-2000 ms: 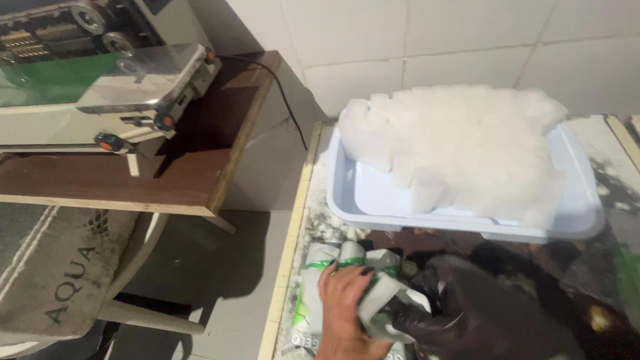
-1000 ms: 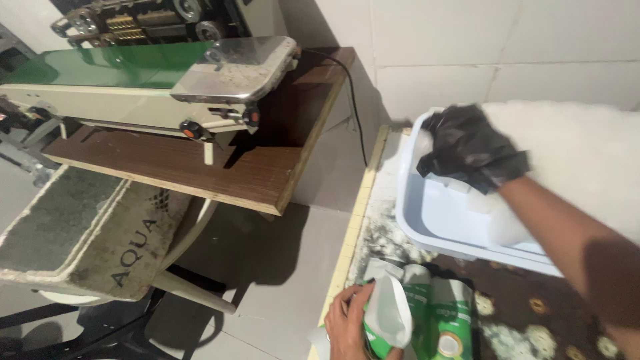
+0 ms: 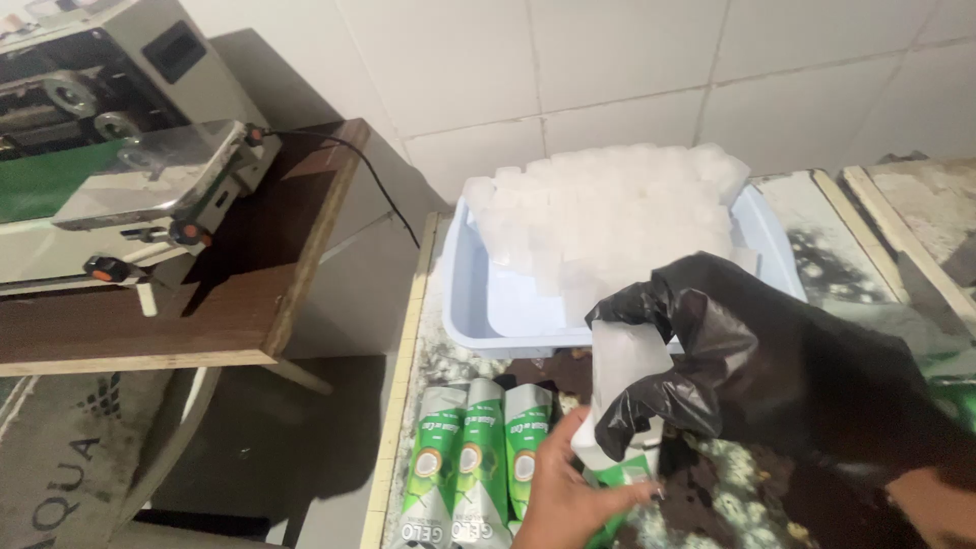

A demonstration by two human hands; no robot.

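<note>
My right hand, in a black plastic covering, grips a whitish block of ice at the mouth of a green and white plastic pouch. The block stands upright, its lower end at the pouch's top. My bare left hand holds that pouch around its sides. Left of it, several filled green and white pouches with a coconut picture lie side by side. Behind the hands, a light blue plastic tub holds a heap of similar ice blocks.
On the left, a band sealing machine with a green belt and a metal plate stands on a brown wooden table. Its black cable hangs by the tiled wall. A foam box sits below. More green packaging lies at the right edge.
My right hand has come from the tub to the pouch in my left hand, with an ice block in its fingers. The view has swung to the right.
</note>
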